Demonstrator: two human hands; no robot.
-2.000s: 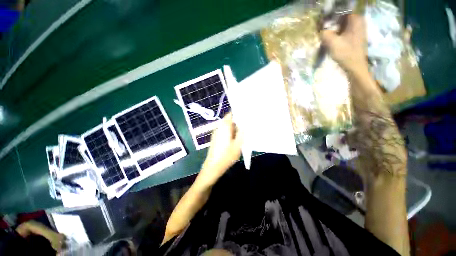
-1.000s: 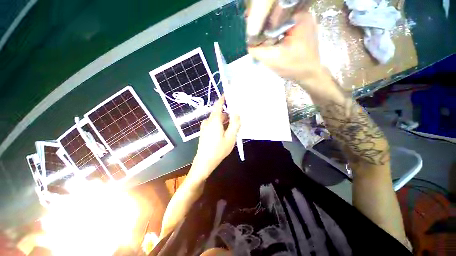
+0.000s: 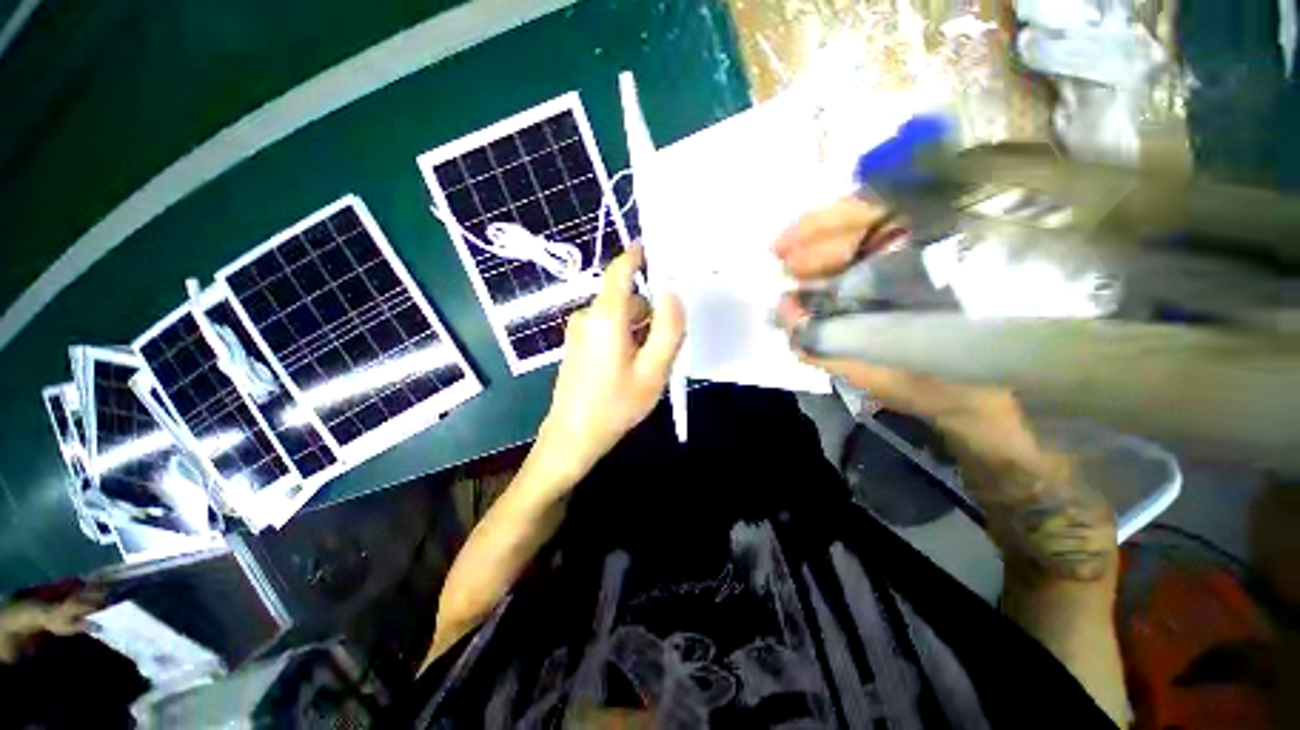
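Observation:
My left hand [image 3: 616, 342] holds a solar panel [image 3: 640, 178] nearly on edge, seen as a thin white strip. A plain white panel back [image 3: 720, 214] shows just right of it. My right hand [image 3: 841, 271], partly hidden, grips a blurred grey tool [image 3: 998, 307] with a blue part, over the white panel back. The tool's tip cannot be made out. A panel with a coiled white lead [image 3: 530, 245] lies face up on the green bench, left of my left hand.
Overlapping solar panels [image 3: 342, 328] with coiled cords lie at the left of the green bench [image 3: 471, 72]. A shiny tan board [image 3: 798, 43] with a white wad [image 3: 1084, 57] is at the upper right. Another person's hand [image 3: 50, 616] shows at the lower left.
The right hand has come down from the board, now with the blurred tool large in view over the white panel back. The left hand still holds the upright panel. A bright glare at lower left has gone.

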